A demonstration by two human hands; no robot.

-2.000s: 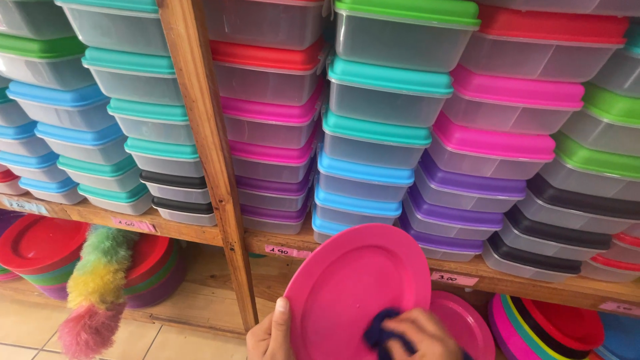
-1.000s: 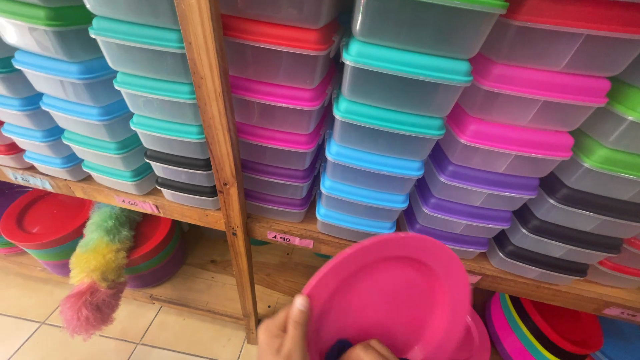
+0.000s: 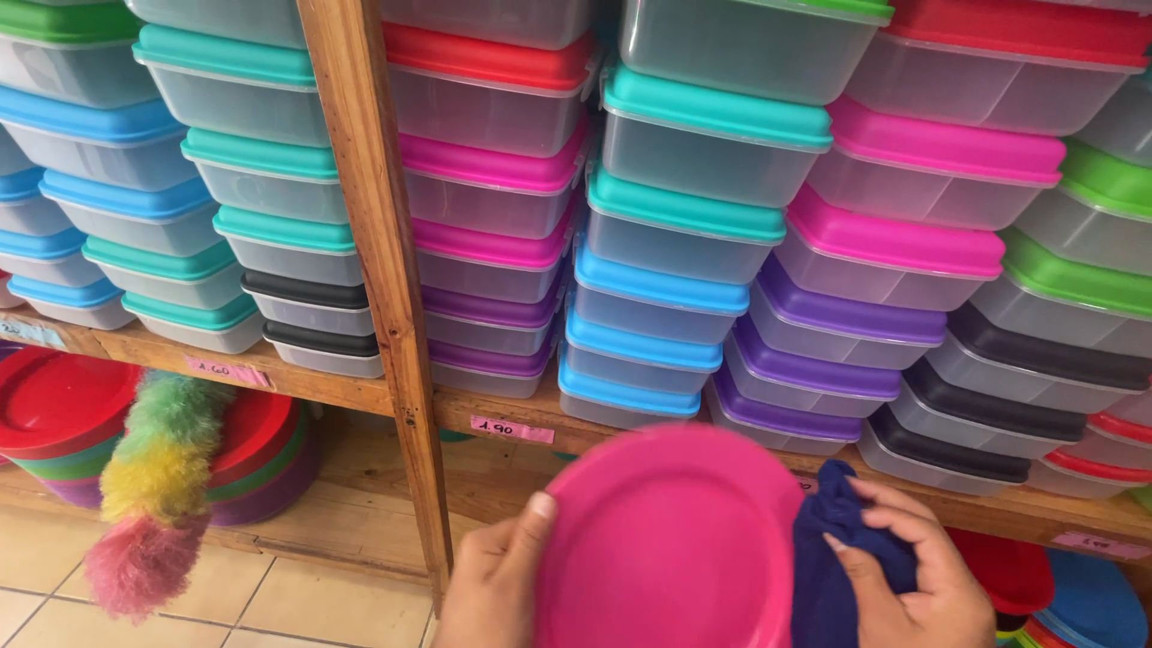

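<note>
A round pink plastic plate (image 3: 670, 540) is held up at the bottom centre, its face toward me. My left hand (image 3: 495, 571) grips its left rim, with the thumb on the front. In my right hand (image 3: 918, 576) is a bunched dark blue cloth (image 3: 841, 540), pinched between thumb and fingers at the plate's right edge. The cloth covers part of that rim. The plate's lower part lies outside the view.
Stacked clear plastic containers with coloured lids (image 3: 688, 211) fill a wooden shelf behind the hands. A wooden post (image 3: 382, 270) stands left of centre. A multicoloured duster (image 3: 162, 486) hangs before stacked round plastic ware (image 3: 63, 405) at lower left.
My right hand with the cloth has moved from the plate's face, where it was two seconds ago, to the right rim. My left hand still holds the left edge.
</note>
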